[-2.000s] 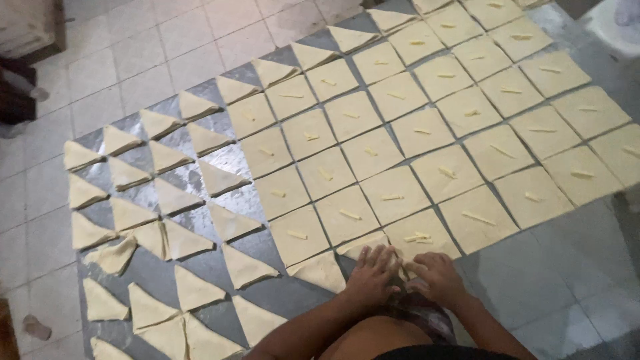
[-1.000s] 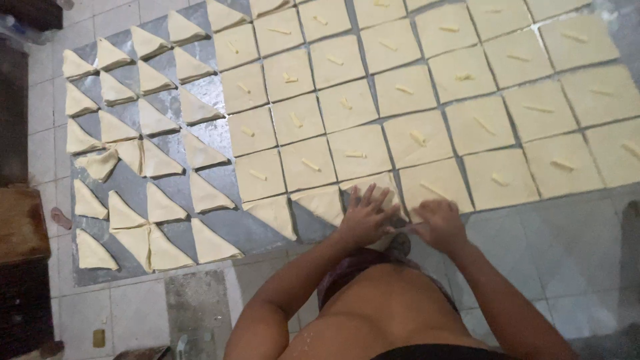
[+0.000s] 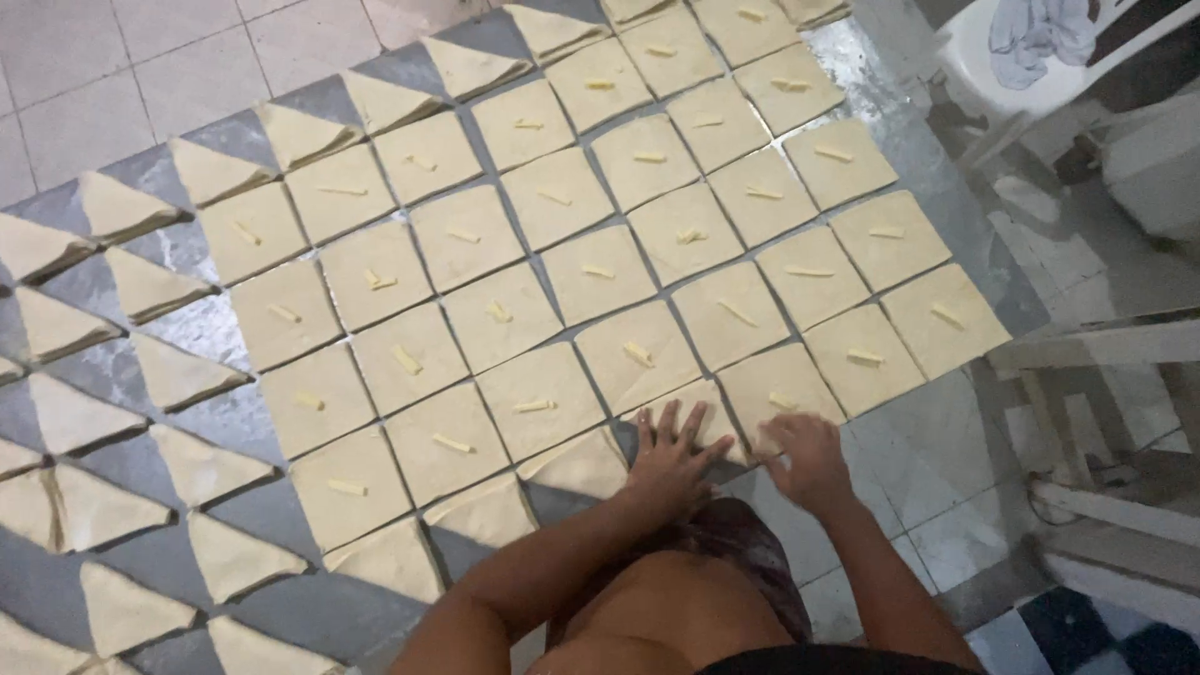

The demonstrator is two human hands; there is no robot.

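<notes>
Rows of flat dough squares (image 3: 647,352), most with a small pale yellow strip of filling (image 3: 637,353), cover the grey tabletop (image 3: 337,600). My left hand (image 3: 670,455) lies with spread fingers on a piece of dough (image 3: 717,422) at the near edge. Just right of it, my right hand (image 3: 804,455) has bent fingers at the near left corner of a dough square (image 3: 773,375) with a strip on it; whether it pinches that corner is hidden. Folded dough triangles (image 3: 572,461) lie left of my left hand along the near edge.
More folded triangles (image 3: 187,366) fill the left side and far edge of the table. A white plastic chair (image 3: 966,47) with a grey cloth (image 3: 1036,42) stands at the upper right. White wooden framing (image 3: 1106,342) is at the right, over a tiled floor (image 3: 197,70).
Both hands have moved right along the near edge. A dough piece near my left hand in the last earlier frame now lies folded beside it. The view has shifted.
</notes>
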